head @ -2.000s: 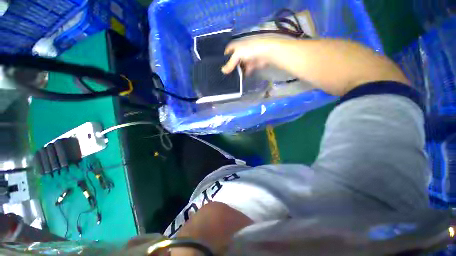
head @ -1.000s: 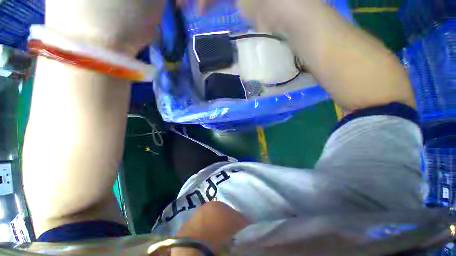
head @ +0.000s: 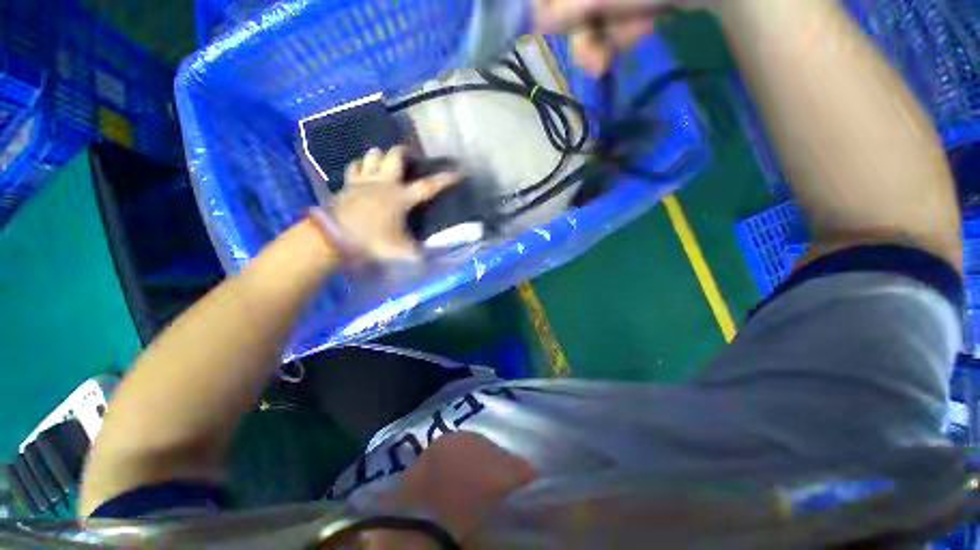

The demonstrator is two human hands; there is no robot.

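A large blue crate [head: 355, 322] with clear plastic lining stands in front of me. One black electronic unit [head: 349, 138] lies in its left part, on a pale bottom. My left hand [head: 376, 210] is on a second, blurred black unit [head: 457, 204] just nearer to me, with fingers and thumb around its left end. Coiled black cable [head: 553, 113] with a small yellow tie lies to the right. My right hand [head: 602, 32], cut off by the top edge, is closed on a blurred black cable over the crate's far right. Crumpled clear plastic [head: 496, 30] hangs beside it.
A green-matted bench [head: 65, 269] is at the left, with a white power strip [head: 81, 414] and black adapters [head: 48, 467] at lower left. Blue crates [head: 65, 118] stand at far left and more [head: 774, 242] at right. Yellow lines [head: 699, 269] cross the green floor.
The view has shifted, and the crate appears further left. My left hand has come down into the crate onto the nearer unit. My right hand is at the crate's far right, and coiled cable now lies there.
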